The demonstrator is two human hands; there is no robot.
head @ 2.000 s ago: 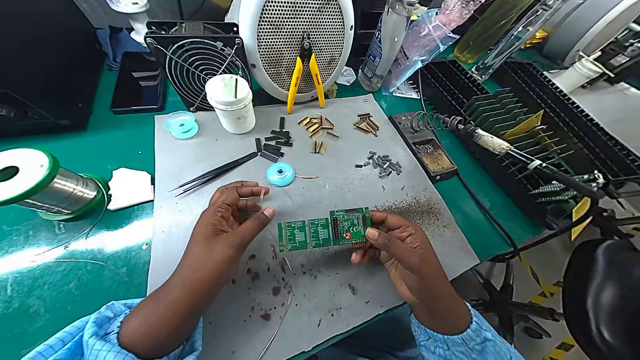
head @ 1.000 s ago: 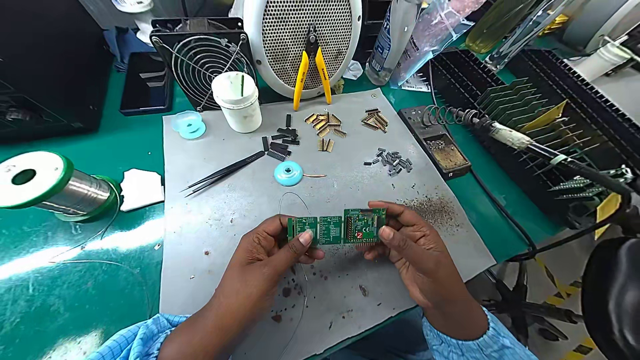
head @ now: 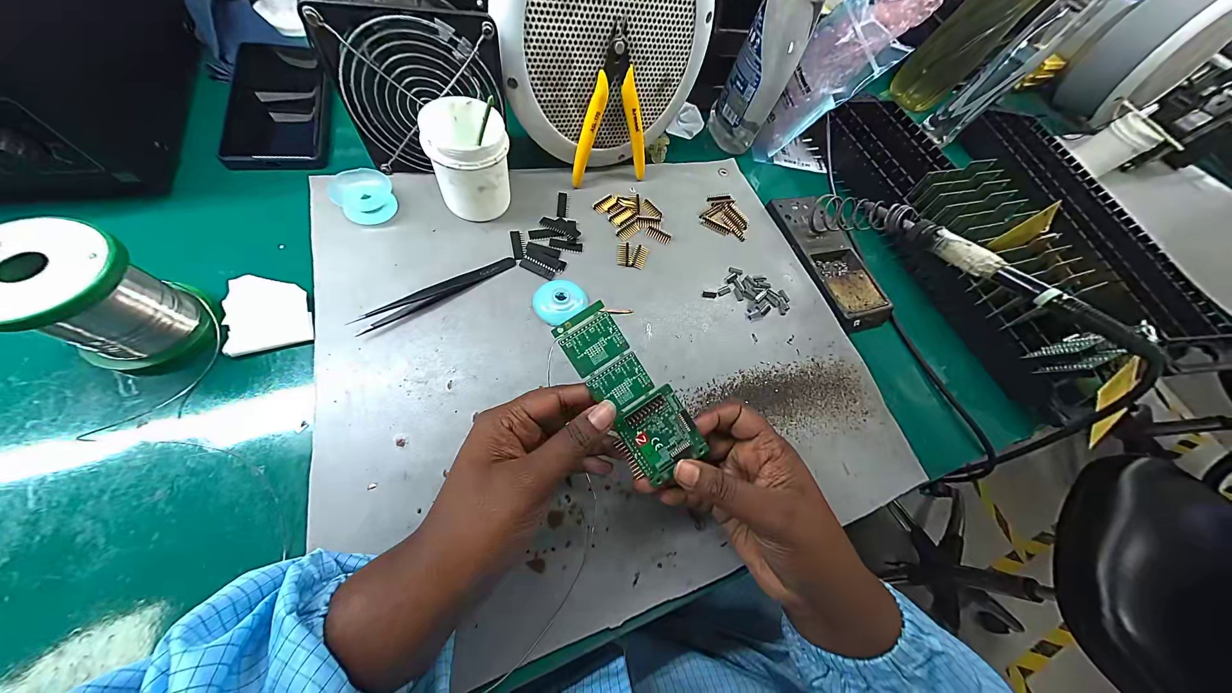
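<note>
A green circuit board panel (head: 621, 377) is tilted between my hands, its bare sections toward the back and a populated section with pin headers nearest me. My left hand (head: 539, 452) grips its left edge with thumb and fingers. My right hand (head: 746, 476) pinches the near right corner. Just beyond the panel's far end lies a light blue spool (head: 560, 302) with a copper-coloured tip beside it. Black tweezers (head: 438, 291) rest to the left. Behind are black connectors (head: 547, 245), gold pin headers (head: 630, 217) and small silver metal-cased components (head: 756, 293).
Yellow-handled cutters (head: 610, 115) lean on a round grille (head: 549, 58). A white jar (head: 467, 159) and a fan (head: 409, 82) stand at the back. A solder wire reel (head: 106, 294) is left; a soldering iron (head: 972, 255), its stand (head: 842, 274) and a board rack (head: 1136, 231) are right.
The panel has turned from lying crosswise to pointing away from me. My left hand, apart from the panel two seconds ago, took hold of its left end and now grips it near the populated section.
</note>
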